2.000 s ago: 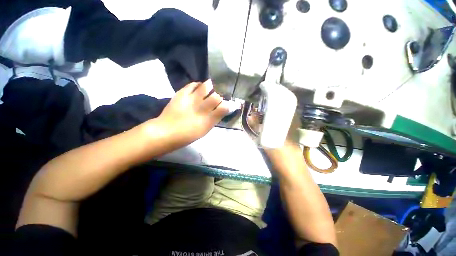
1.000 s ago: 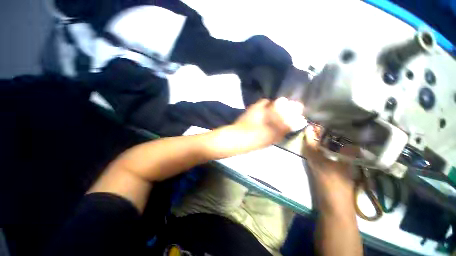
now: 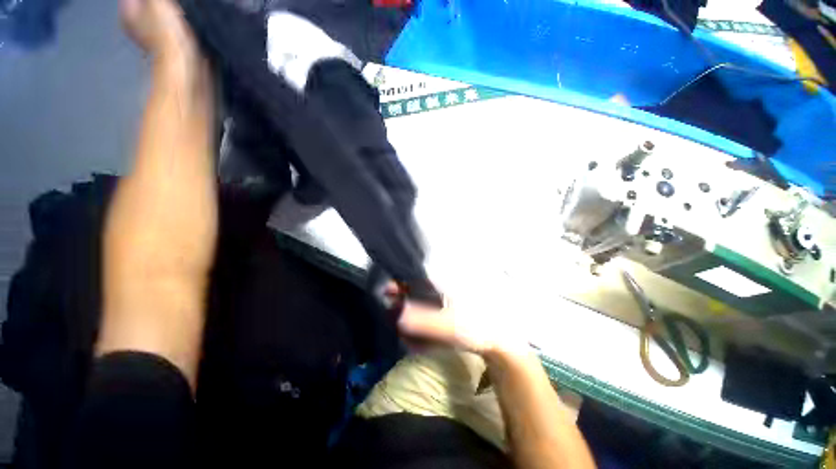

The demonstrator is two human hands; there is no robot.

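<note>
The black garment with white-grey panels [image 3: 344, 174] stretches as a long narrow tube from the top left down to the table's front edge, left of the sewing machine [image 3: 669, 197]. My right hand [image 3: 435, 321] grips the lower end of the tube. My left hand [image 3: 151, 23] is blurred at the top left, beside the upper end of the garment and partly cut off by the picture's top edge; its grip cannot be told. No cloth shows under the machine's needle end.
Scissors [image 3: 665, 339] with orange and green loops lie in front of the machine, with a black pad [image 3: 765, 380] to their right. A blue trough [image 3: 550, 59] runs behind the white table [image 3: 486, 201]. A black garment pile [image 3: 266, 321] lies at the left, by my lap.
Both hands have moved left, away from the needle area. The black tube is now stretched diagonally, its lower end in my right hand. The view has shifted left, showing the trough and more table.
</note>
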